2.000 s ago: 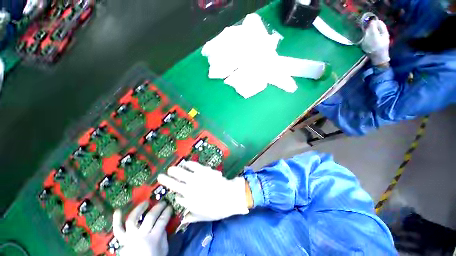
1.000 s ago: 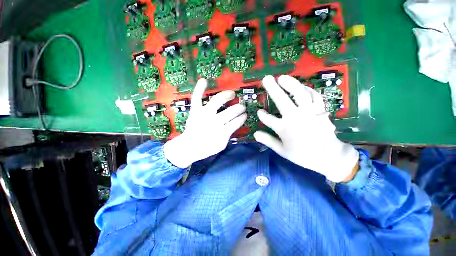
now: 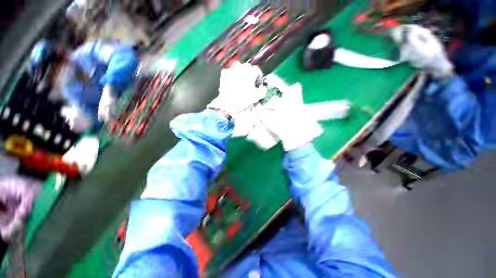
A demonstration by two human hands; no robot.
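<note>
Both my hands wear white gloves and are stretched out over the white cloth [image 3: 262, 137] on the green bench. A small green circuit board [image 3: 270, 95] shows between them. My left hand [image 3: 239, 87] holds the board at its left side. My right hand [image 3: 291, 117] is at its right side, its fingers on or against the board; blur and the white cloth behind hide the exact grip. The tray of boards over red [image 3: 231, 217] lies below, partly hidden by my left sleeve.
A black box [image 3: 318, 56] with a white roll stands beyond the cloth. A white strip [image 3: 364, 59] runs from it to a neighbouring worker's gloved hand at the right. Other red trays [image 3: 255, 33] lie on the dark conveyor [image 3: 187, 98]. Another worker in blue is at the upper left.
The view has swung towards the cloth. Both my hands have moved from the tray out over the cloth, and a board now shows between them.
</note>
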